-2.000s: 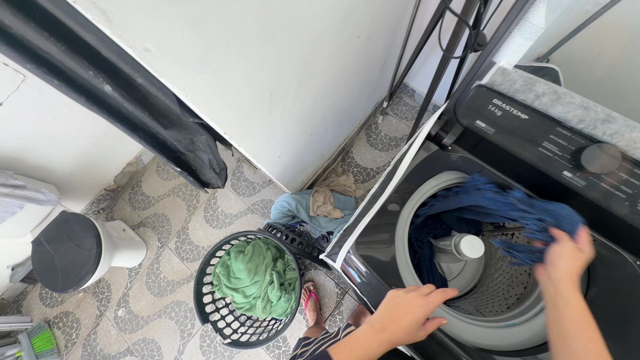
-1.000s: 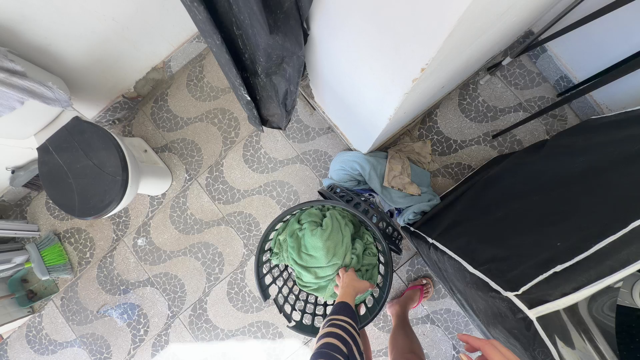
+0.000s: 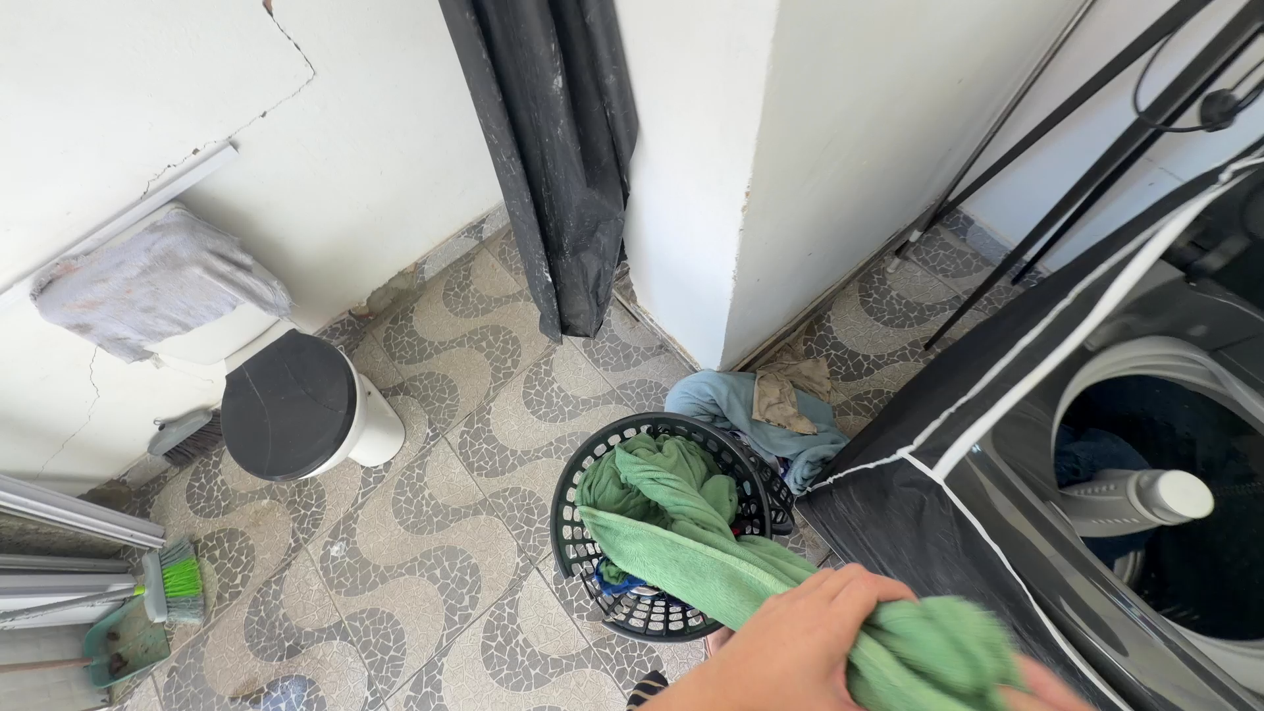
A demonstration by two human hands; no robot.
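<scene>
A green towel-like cloth stretches from the black plastic laundry basket up to my hands at the lower right. My left hand is closed around its middle. My right hand, blurred and mostly cut off by the bottom edge, is at the bunched end; its fingers are largely hidden. More green fabric and a bit of blue cloth lie in the basket. To the right stands the open top-load washing machine, with dark blue cloth beside its agitator.
Light blue and beige cloths are heaped behind the basket. A toilet stands at the left, near a green broom and dustpan. A black curtain hangs by the wall corner; black metal legs stand behind the washer.
The blue cloth my right hand held over the washer has been let go. The green cloth, in the basket earlier, is now partly lifted out toward the washer in my grasp.
</scene>
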